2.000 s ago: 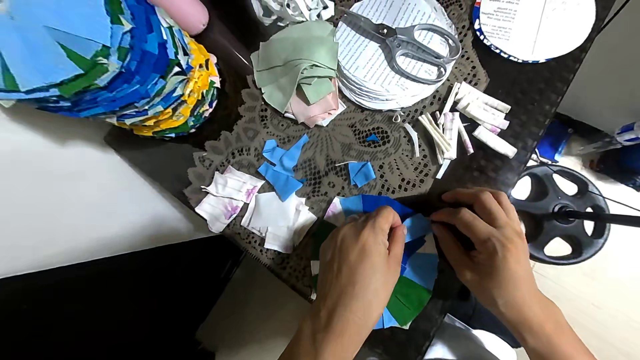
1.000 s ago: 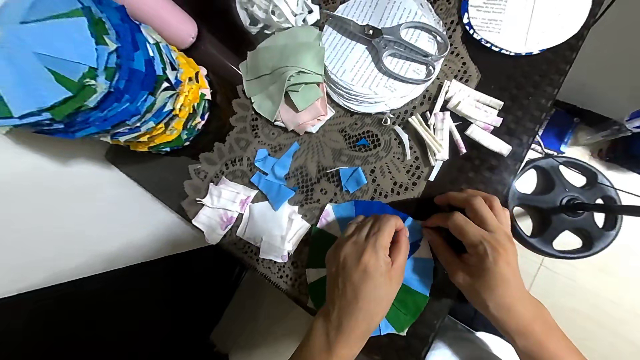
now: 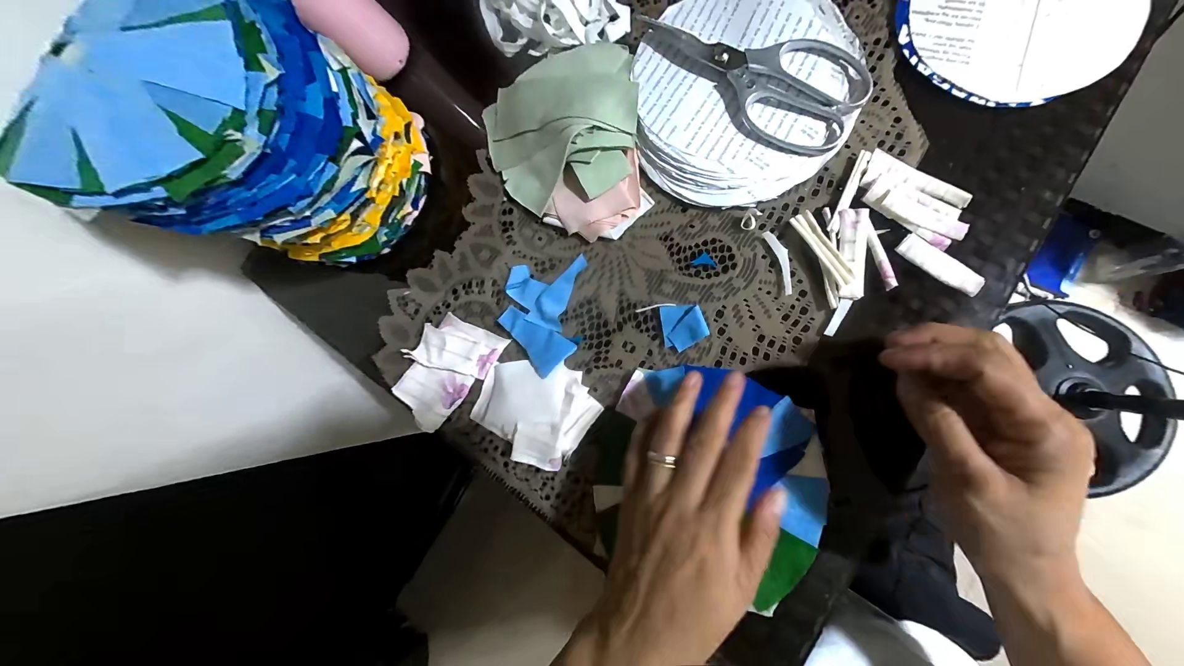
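A round patchwork of blue, green and white fabric pieces lies at the table's near edge. My left hand, a ring on one finger, rests flat over it with the fingers apart and hides its middle. Off its right side, my right hand is raised, fingers curled and thumb near the fingertips; whether something small is between them cannot be seen. Beyond the patchwork lie a small folded blue fabric piece, blue scraps, white fabric pieces and white pieces with purple print.
Grey-handled scissors lie on a stack of printed paper discs. Green fabric pieces, rolled fabric strips and a tall pile of patchwork rounds stand around the lace cloth. A black wheel-like base is at the right.
My left hand has opened out flat over the patchwork. My right hand has come off the patchwork's edge and moved to the right. Earlier, both hands' fingers were together at its upper right part.
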